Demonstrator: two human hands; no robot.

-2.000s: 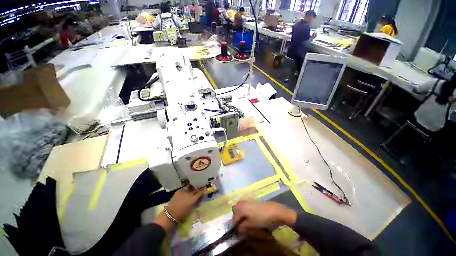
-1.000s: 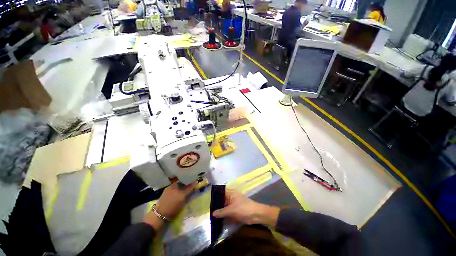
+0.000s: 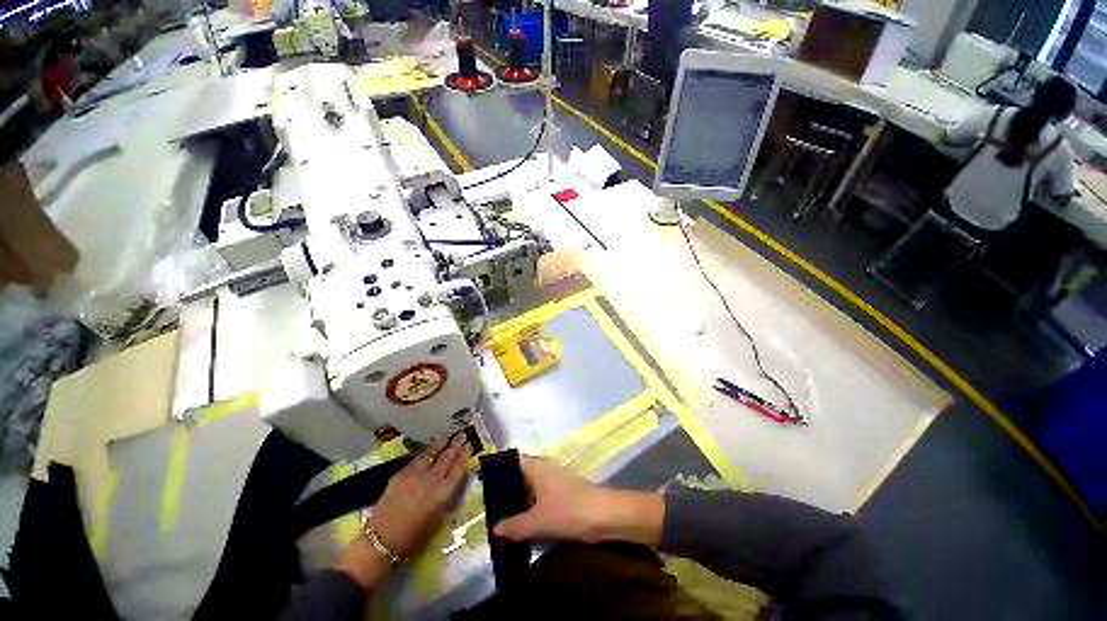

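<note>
A white pattern sewing machine [image 3: 364, 303] with a round red emblem stands in front of me. My left hand [image 3: 419, 495], with a bracelet at the wrist, lies with its fingertips under the machine head, on a black strap [image 3: 352, 495] that runs off to the left. The needle area is hidden behind the head and my fingers. My right hand [image 3: 556, 500] holds a dark band section [image 3: 505, 510] upright between thumb and fingers, just right of my left hand. Whether the two dark parts are one piece cannot be told.
A bundle of black pieces [image 3: 46, 552] lies at the left edge. A yellow block [image 3: 527, 354] sits right of the head. Red and black snips [image 3: 760, 403] lie by a cable at right, below a control screen [image 3: 719, 127]. A seated person [image 3: 998, 164] is at far right.
My right hand has lifted from low over the metal plate and now holds the dark band upright. More strap shows left of my left hand. The view has shifted, moving the machine leftward in the picture.
</note>
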